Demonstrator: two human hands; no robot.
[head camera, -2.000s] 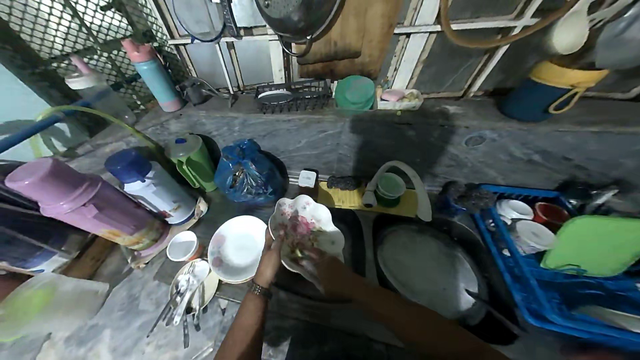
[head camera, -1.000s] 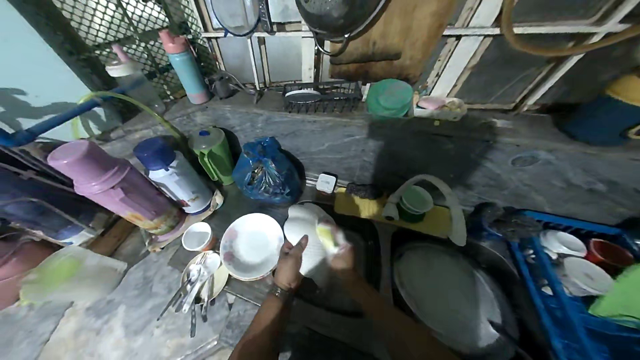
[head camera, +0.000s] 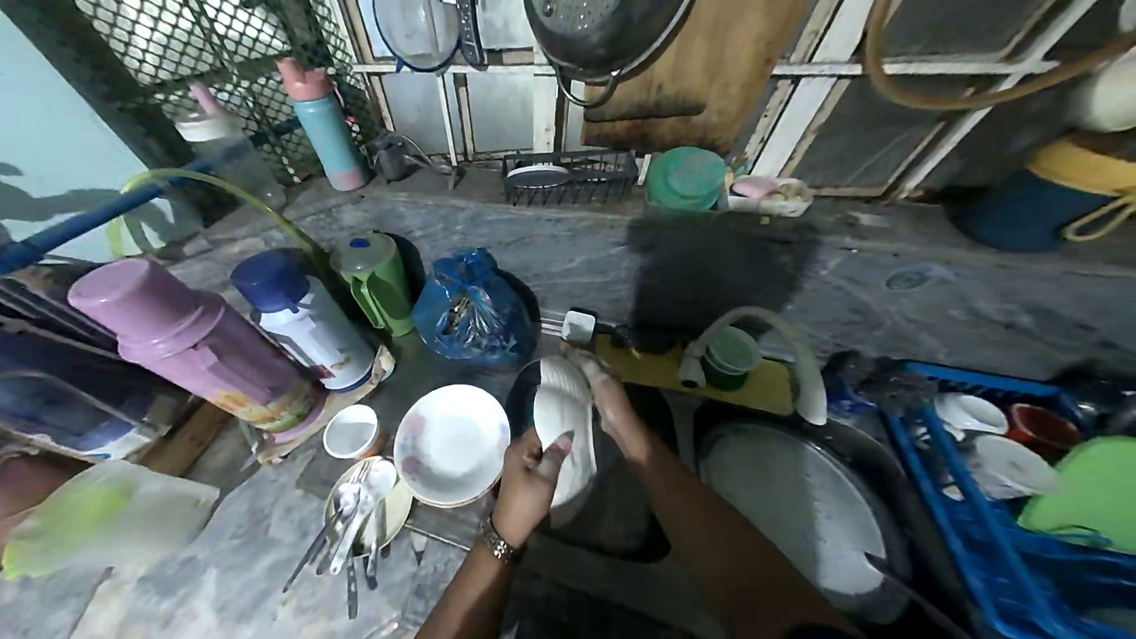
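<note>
A white scalloped dish (head camera: 564, 435), tilted on edge, is over the left sink basin. My left hand (head camera: 531, 484), with a metal-band watch on its wrist, grips the dish's near left side, thumb on its face. My right hand (head camera: 603, 390) lies against the far right side of the dish; its fingers are mostly behind the rim, so whether it holds a sponge cannot be seen. Just left of the dish is a white floral bowl (head camera: 453, 444). Farther left stand a small white cup (head camera: 352, 432) and a plate (head camera: 397, 515) with several spoons and forks (head camera: 355, 519).
A large round pan (head camera: 790, 497) fills the right basin. Behind it are a hose spout (head camera: 806, 373) and a green cup (head camera: 731, 353). A blue dish rack (head camera: 967, 524) stands right. At left are a pink thermos (head camera: 204, 346), a white thermos, a green jug (head camera: 377, 284) and a blue bag (head camera: 473, 311).
The dish has turned from lying face up, two seconds ago, to tilted on edge. My right hand has moved from its near side to its far right side. The yellowish sponge seen earlier is now hidden.
</note>
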